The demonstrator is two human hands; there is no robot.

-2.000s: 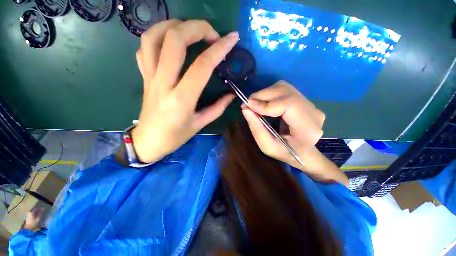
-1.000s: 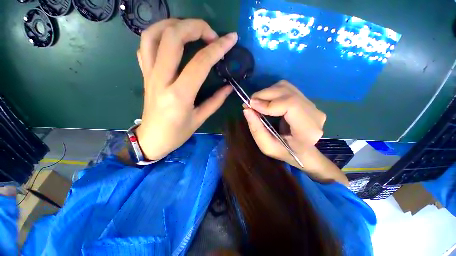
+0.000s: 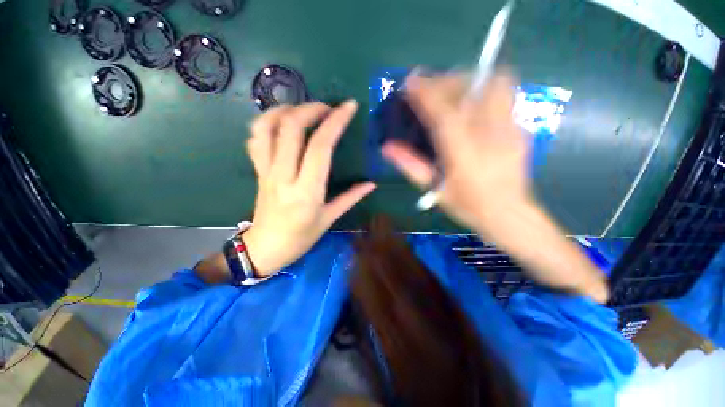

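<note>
My left hand (image 3: 298, 175) is open and empty above the bench, thumb and fingers apart. My right hand (image 3: 473, 143) is strongly blurred over the blue backing sheet (image 3: 540, 147) and holds the tweezers (image 3: 494, 44), which point up and away. A dark shape lies between its thumb and fingers; blur hides whether it is a black part or shadow. White dots on the sheet are lost in glare. A round black part (image 3: 280, 86) with a white dot lies just beyond my left hand. Several more black parts (image 3: 203, 63) lie at the upper left.
Black trays stand at the left (image 3: 36, 215) and right (image 3: 676, 191) of the green bench (image 3: 191, 175). One black part (image 3: 670, 61) lies at the far right. A white strip (image 3: 636, 20) crosses the upper right. A cardboard box (image 3: 60, 362) is at the lower left.
The round part under my hands is no longer visible there. My left hand has opened away. My right hand has moved up and right with the tweezers swung upward. The view has shifted.
</note>
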